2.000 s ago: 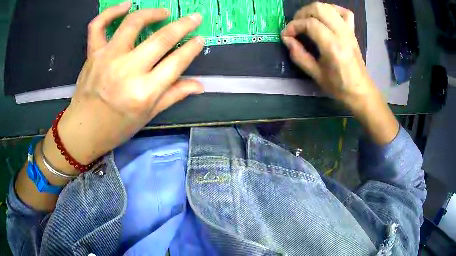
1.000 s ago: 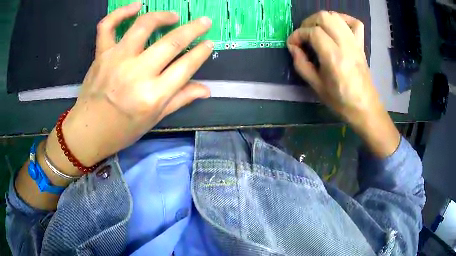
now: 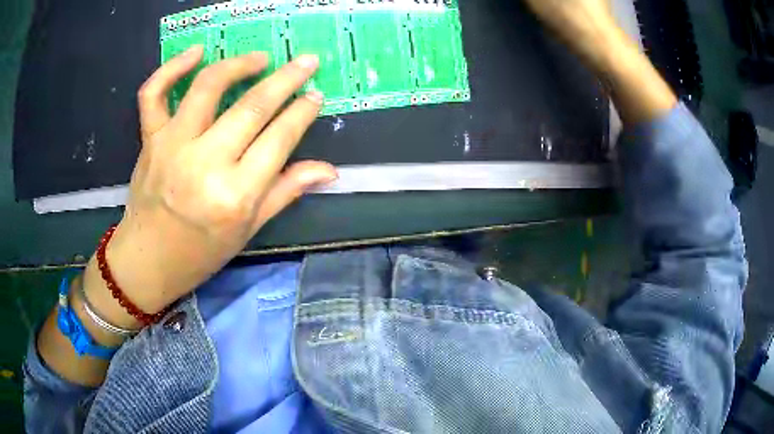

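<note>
A green PCB panel (image 3: 382,52) lies on the black work mat (image 3: 526,102) in front of me, with rows of holes along its far and near edges. My left hand (image 3: 221,153) rests palm down on the panel's left and near part, fingers spread, covering some of it. My right hand (image 3: 577,21) is at the top edge of the picture, beyond and right of the panel. Its fingers are cut off, so I cannot tell what it holds. No loose component can be made out.
A pale backing strip (image 3: 399,177) shows along the mat's near edge. A black toothed rack (image 3: 675,51) stands at the right, with a small dark object (image 3: 743,148) near it. The bench edge (image 3: 399,240) runs just in front of my body.
My right hand has left the panel's near right corner and reached forward, partly out of the picture. More of the panel shows, including its far edge. My left hand stays on it.
</note>
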